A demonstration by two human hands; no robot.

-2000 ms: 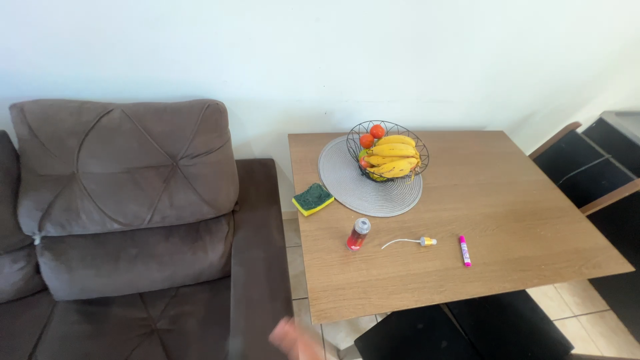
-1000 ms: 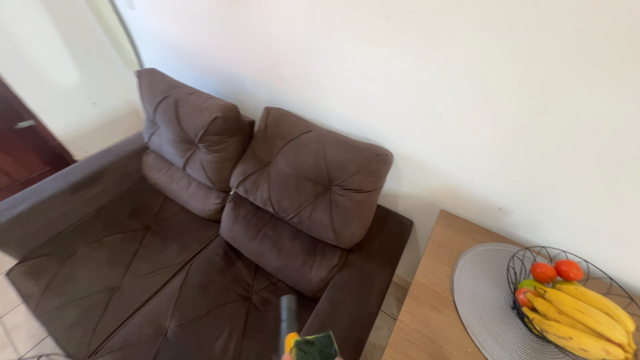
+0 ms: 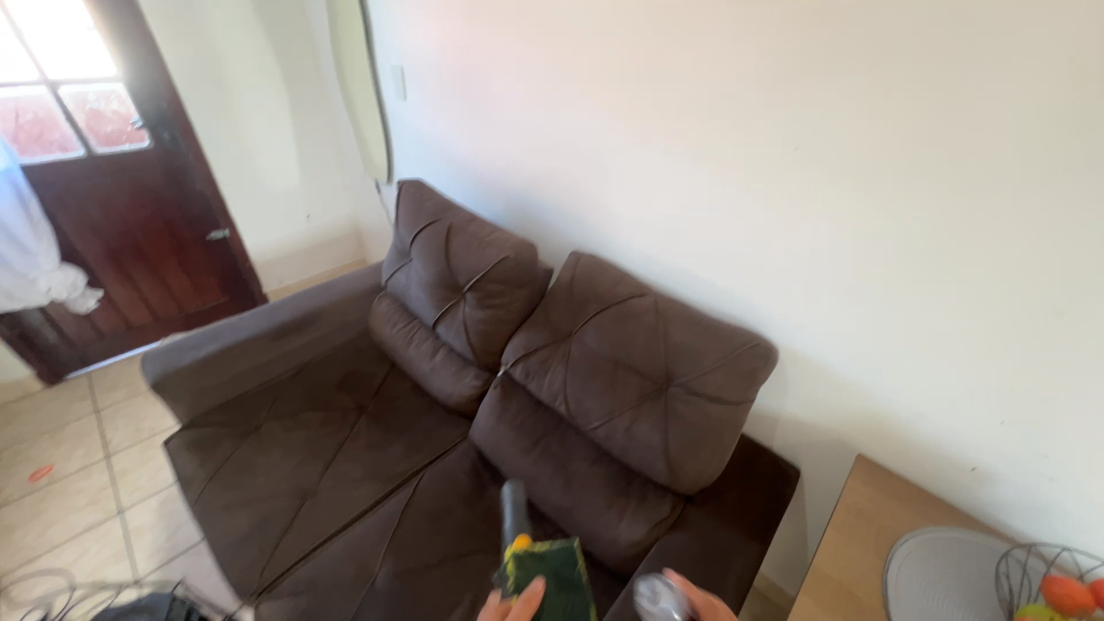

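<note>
At the bottom of the head view, my left hand (image 3: 515, 601) grips a green and yellow scouring sponge (image 3: 562, 576). An object with a dark grey cylindrical end (image 3: 515, 511) and an orange-yellow part sticks up beside the sponge, apparently in the same hand; its kind is unclear. Just to the right, my right hand (image 3: 703, 597) is closed around a metal can (image 3: 661, 595), whose silver top faces up. Both hands are cut off by the lower edge and are in front of the brown sofa (image 3: 345, 431).
At the lower right, a wooden table (image 3: 862, 526) bears a round grey placemat (image 3: 931, 561) and a wire basket (image 3: 1013, 569) with fruit. A dark red door (image 3: 129, 233) stands at the left. Cables (image 3: 52, 591) lie on the tiled floor at the lower left.
The view has swung left from the table towards the sofa and door. The sponge and can, on the table two seconds ago, are now in my hands.
</note>
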